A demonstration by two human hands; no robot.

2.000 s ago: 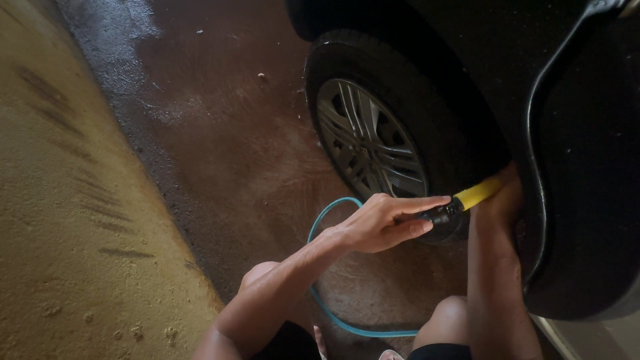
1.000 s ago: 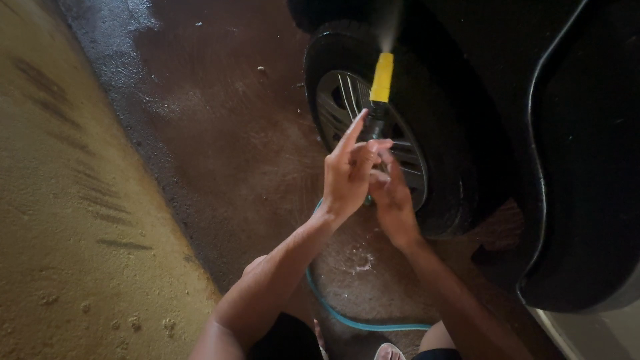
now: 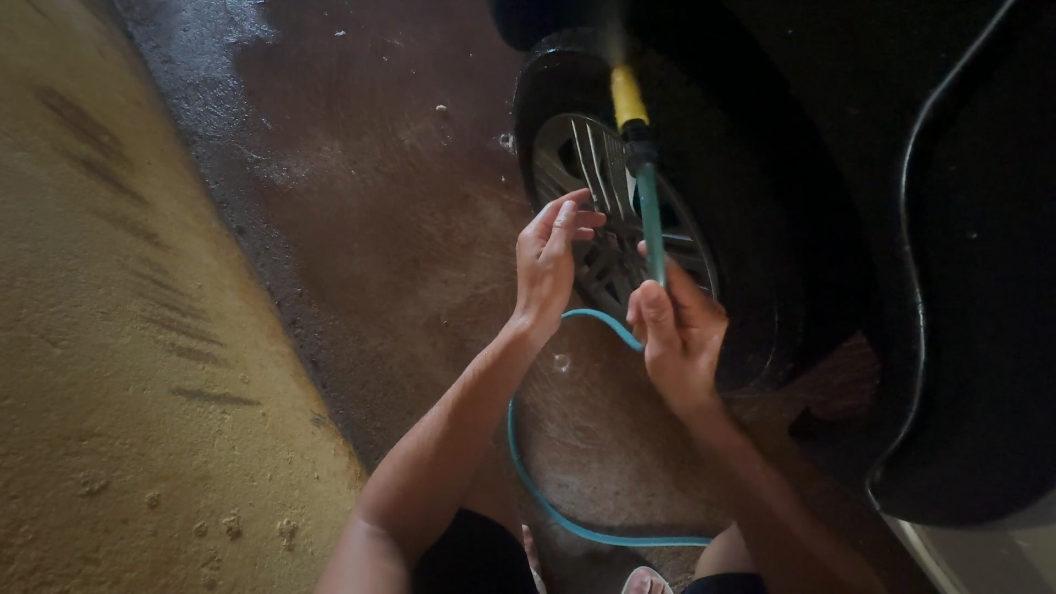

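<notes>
My right hand (image 3: 681,338) grips a teal garden hose (image 3: 651,214) a little below its black coupling. A yellow spray nozzle (image 3: 629,97) on the hose's end points up past the tyre, with a fine spray at its tip. Left of the hose, my left hand (image 3: 551,256) is raised with bent fingers and holds nothing. Behind both hands is a car wheel with a multi-spoke rim (image 3: 590,165) and a black tyre (image 3: 553,78).
The hose loops over the wet brown floor (image 3: 388,206) near my feet. A yellowish rough wall (image 3: 165,330) slants along the left. The dark car body with its wheel arch edge (image 3: 912,272) fills the right side.
The nozzle has swung from pointing right, low by the tyre, to pointing up over the wheel. My left hand, on the black coupling two seconds ago, is now off it. My right hand has come into view.
</notes>
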